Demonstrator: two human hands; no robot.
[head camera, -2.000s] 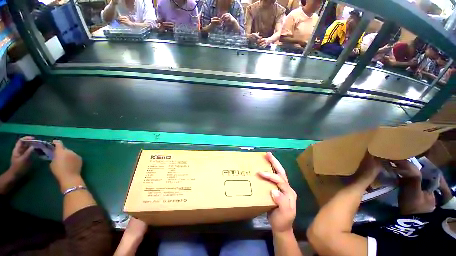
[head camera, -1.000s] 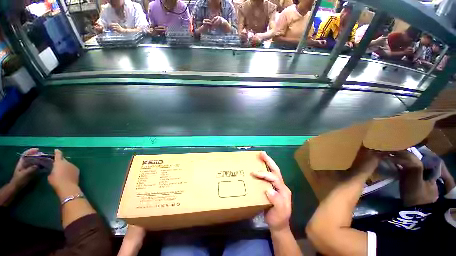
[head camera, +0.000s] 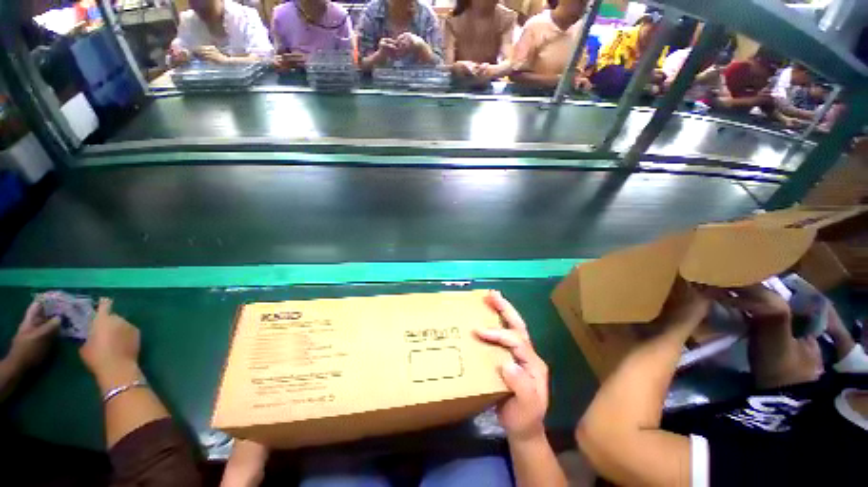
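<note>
A closed brown product carton (head camera: 366, 366) is tilted at the bench's front edge, its specification panel facing up toward me. The panel shows a dark logo, small text lines, symbols and an empty outlined rectangle. My right hand (head camera: 519, 371) grips the carton's right end, fingers over the top corner and side. My left hand (head camera: 245, 464) is under the lower left corner; its fingers are hidden behind the carton and the picture's edge cuts off the arm.
At left, a person's hands hold a small printed item (head camera: 69, 314). At right, a person in black reaches into an open carton (head camera: 623, 285) with raised flaps. A dark conveyor (head camera: 314, 214) with a green rail lies beyond. Seated people and clear plastic trays (head camera: 217, 76) are across it.
The carton and both my hands have shifted slightly left in view. The view itself has shifted a little. The left person's small item is now turned with its face more visible.
</note>
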